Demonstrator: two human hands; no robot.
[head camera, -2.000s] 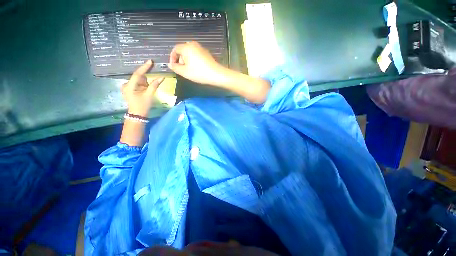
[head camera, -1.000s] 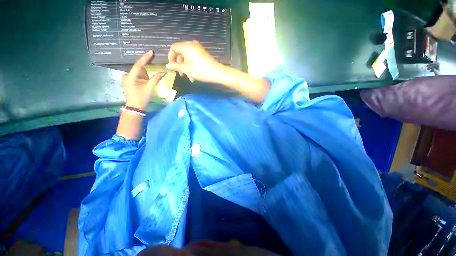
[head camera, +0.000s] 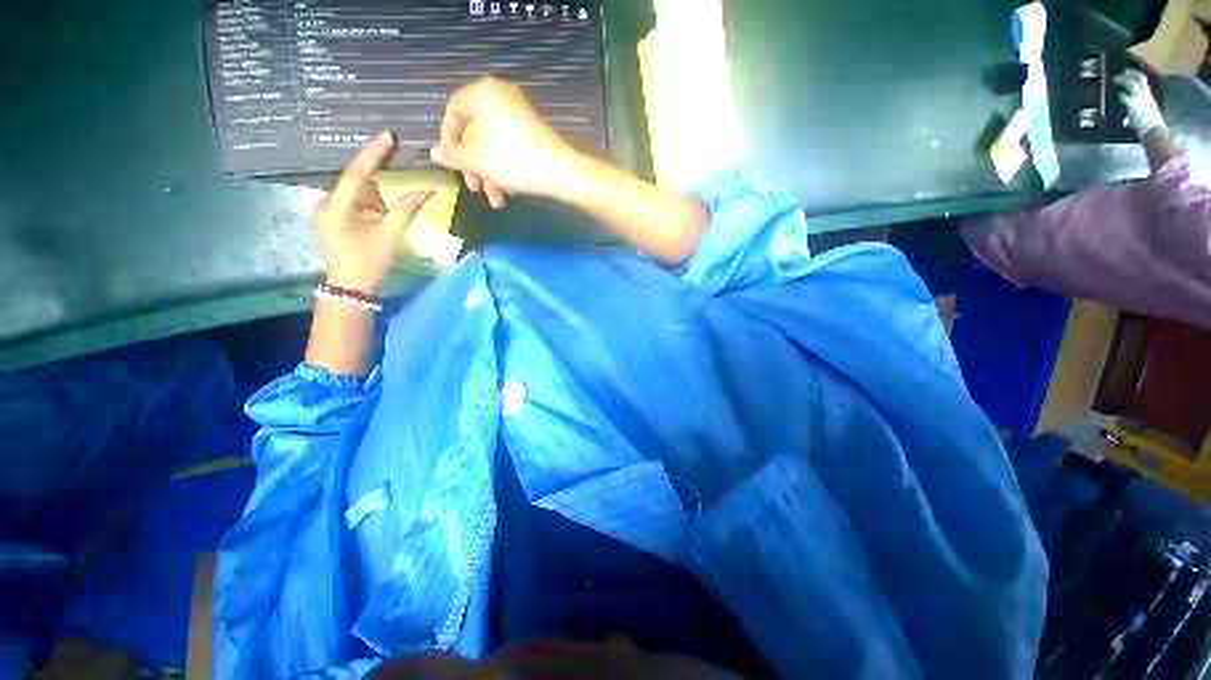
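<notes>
A black retail box (head camera: 399, 80) with white text rows and small icons lies on the green bench. A pale yellow label sheet (head camera: 432, 219) lies below the box's near edge, by my left hand. My left hand (head camera: 361, 219) is at the box's near-left edge, index finger and thumb apart, nothing seen in it. My right hand (head camera: 491, 140) is over the lower middle of the box, thumb and index fingertips pinched together; whether a small label is between them is too small to tell.
White and yellow label sheets (head camera: 688, 106) lie right of the box, washed out by glare. Pale blue label strips (head camera: 1033, 100) lie further right. Beside them a person's pink sleeve (head camera: 1096, 246) and gloved hand (head camera: 1139, 106) are at another black box (head camera: 1089, 100). An open carton (head camera: 1076, 365) stands below.
The box and both hands sit higher in the picture. My right hand has moved slightly left and up, still pinched. The neighbour's gloved hand now shows on the other black box.
</notes>
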